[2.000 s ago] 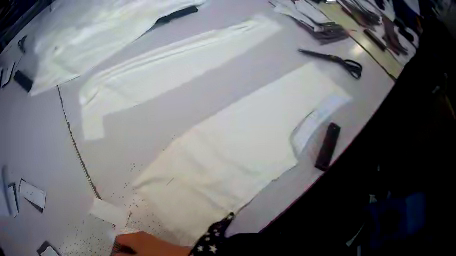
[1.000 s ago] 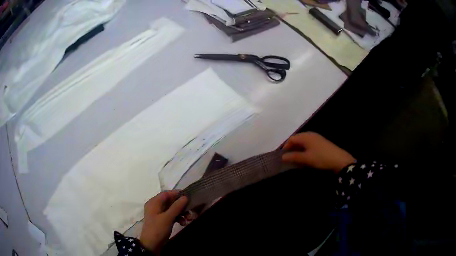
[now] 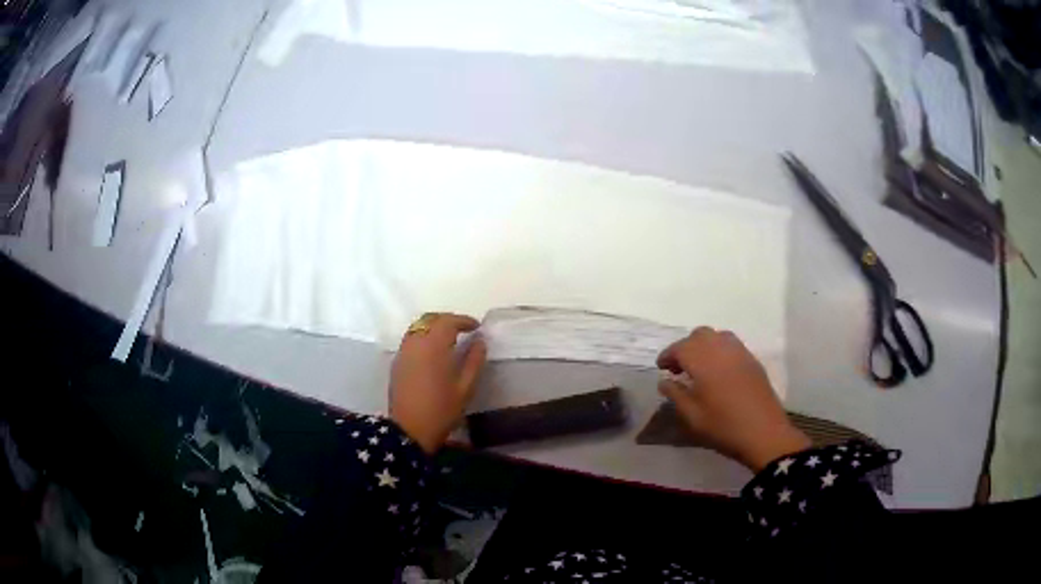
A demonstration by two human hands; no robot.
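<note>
A white cloth [image 3: 514, 228] lies flat before me, creased on its left. A narrow, slightly curved paper pattern piece [image 3: 571, 339] lies along its near edge. My left hand [image 3: 432, 382], with a ring, has thumb and finger at the piece's left end. My right hand [image 3: 731, 394] holds its right end with the fingertips. A dark bar weight [image 3: 548, 419] lies just below the paper, near the table edge. A checked brown piece [image 3: 839, 434] lies partly hidden under my right hand and wrist. The shears [image 3: 862, 257] lie at the right, handles towards me.
A second white cloth [image 3: 594, 34] lies at the back. Stacked brown and white pieces [image 3: 942, 194] are at the right, near a yellowish surface [image 3: 1022, 376]. White strips [image 3: 148, 291] and small cards [image 3: 110, 203] lie at the left. Scraps [image 3: 228, 456] litter the green floor.
The view has turned. The checked piece, held in both hands before, now lies on the table under my right hand. Both hands have moved to the ends of the paper piece.
</note>
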